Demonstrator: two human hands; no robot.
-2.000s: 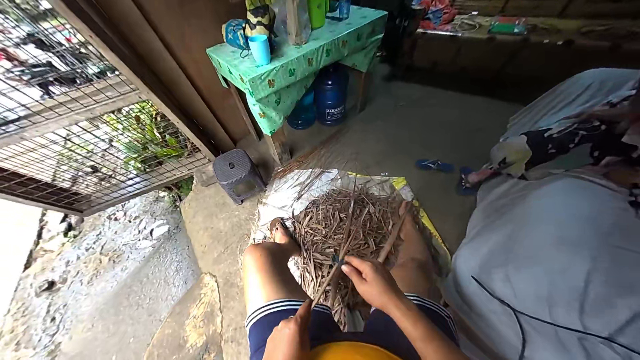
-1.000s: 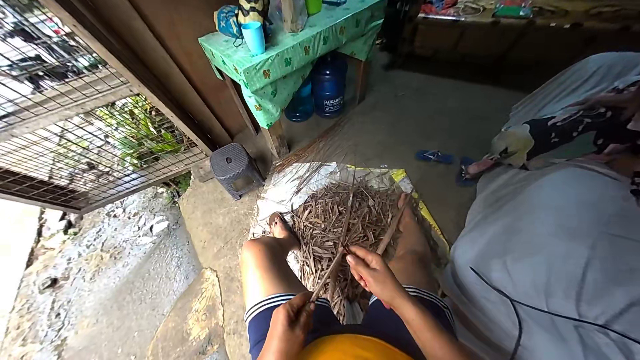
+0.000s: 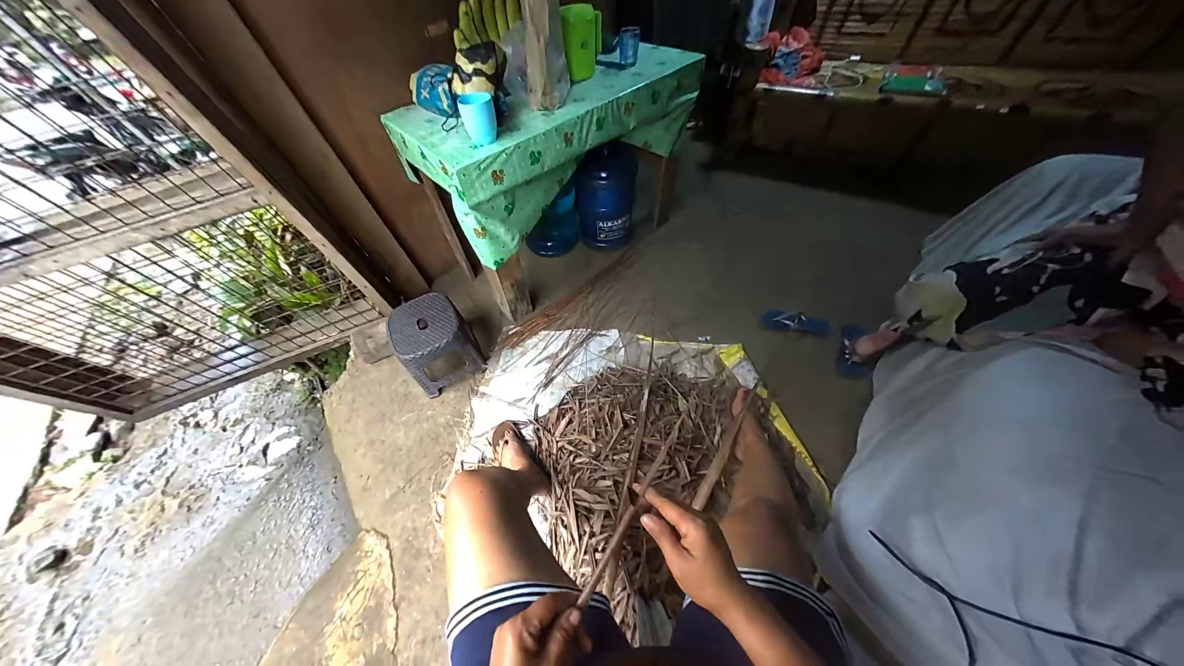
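Note:
My left hand (image 3: 539, 633) is closed around the near end of a long dry brown palm leaf strip (image 3: 606, 558), low in the view. My right hand (image 3: 684, 541) is farther forward, its fingers at the upper part of the leaf strip; whether it also grips a blade is hard to see. Between my legs a heap of dry leaf pieces (image 3: 592, 444) lies on a white and yellow sack (image 3: 546, 365). A wider brown strip (image 3: 720, 462) slants up beside my right leg. Thin brown leaf ribs (image 3: 564, 319) lie at the sack's far edge.
A grey plastic stool (image 3: 430, 324) stands at the left, near a wire mesh gate (image 3: 231, 222). Ahead is a table with a green cloth (image 3: 546, 153), blue water jugs (image 3: 606, 199) beneath. Blue flip-flops (image 3: 795, 322), a grey-covered seat (image 3: 999, 481) and a seated person (image 3: 1064, 287) are at the right.
My right hand's fingers now reach out more along the strip than a second ago. My left hand stays low, holding the near end.

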